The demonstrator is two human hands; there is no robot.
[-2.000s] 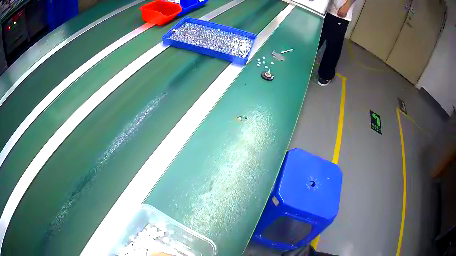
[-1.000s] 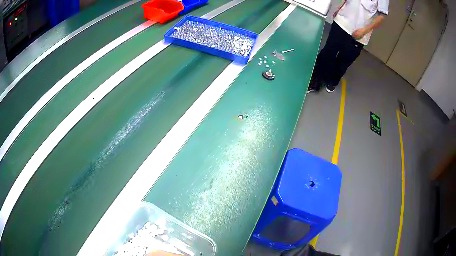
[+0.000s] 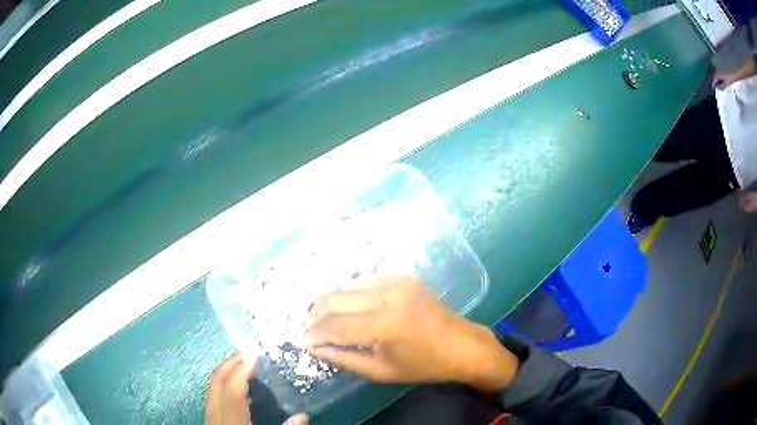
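A clear rectangular parts bin (image 3: 470,278) stands on the green bench in front of me. Small white and silver disc parts (image 3: 332,249) are heaped in it, overexposed in the middle. My right hand (image 3: 398,332) reaches over the bin's near side with its fingers bent down among the discs; whether it grips any is hidden. My left hand (image 3: 232,394) is at the bin's near left corner, cut off by the bottom edge. Its fingers are partly in view and what they hold cannot be told.
The green belt (image 3: 207,183) runs beyond the white guide rail (image 3: 332,174). A second clear bin (image 3: 41,398) is at lower left. A blue parts tray (image 3: 610,29) and small dark round part (image 3: 631,80) are at upper right. A blue stool (image 3: 606,274) and a person (image 3: 735,124) are right.
The view has swung left and down, so the bin now lies near the centre. Both hands are now visible, the right one in the bin. The person appears at the far right edge.
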